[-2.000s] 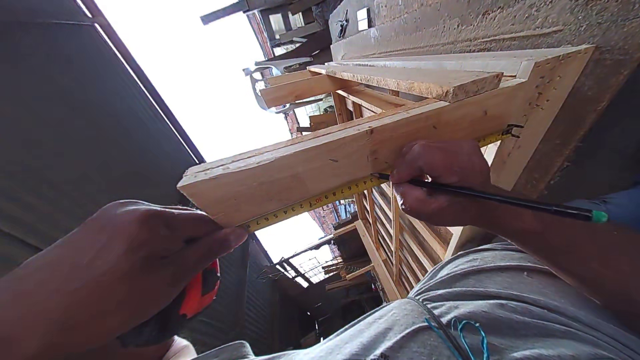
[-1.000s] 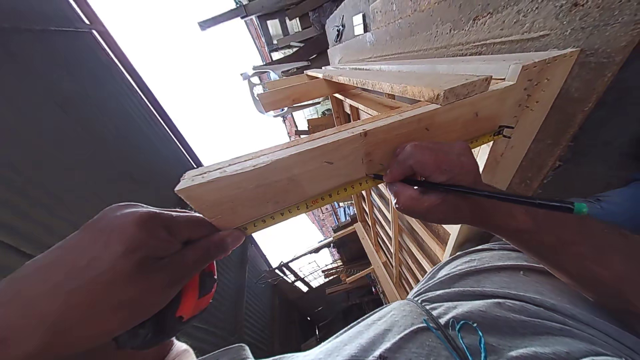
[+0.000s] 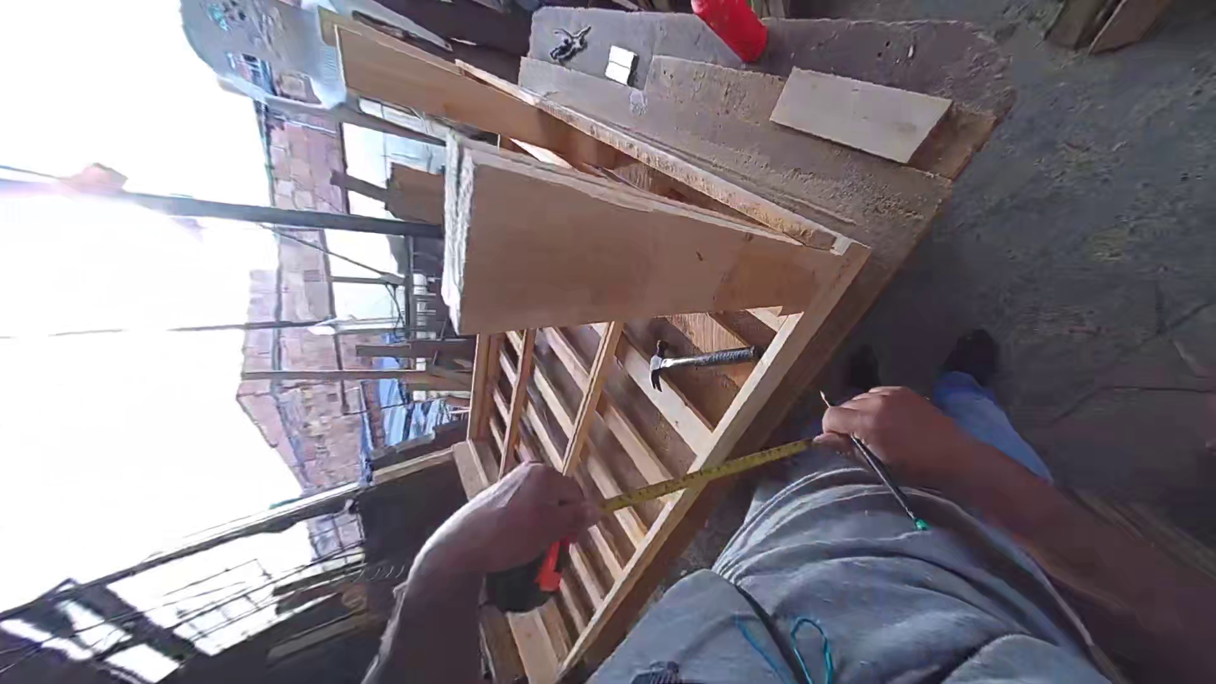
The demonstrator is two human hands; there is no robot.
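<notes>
My left hand (image 3: 532, 518) is closed round a black and red tape measure (image 3: 528, 578) above the slatted wooden frame. Its yellow blade (image 3: 712, 474) stretches across the frame's near rail to my right hand (image 3: 879, 427). That hand pinches the far end of the blade, and a dark pen (image 3: 890, 484) with a green end lies in its fingers. A wide wooden board (image 3: 608, 247) stands over the frame, beyond both hands. On the slats inside the frame rests a claw hammer (image 3: 703, 361) with a dark handle.
Beneath the wooden frame (image 3: 731, 432) is a worn workbench (image 3: 788, 171). It bears a short flat board (image 3: 860, 112), a red object (image 3: 731, 28), a small white block (image 3: 621, 66) and a small dark metal item (image 3: 570, 44). Concrete floor (image 3: 1083, 247) lies to the right.
Both hands have come away from the board with the tape, which earlier ran along its lower edge. The pen tip no longer meets the board. The view has shifted, and the hammer now shows.
</notes>
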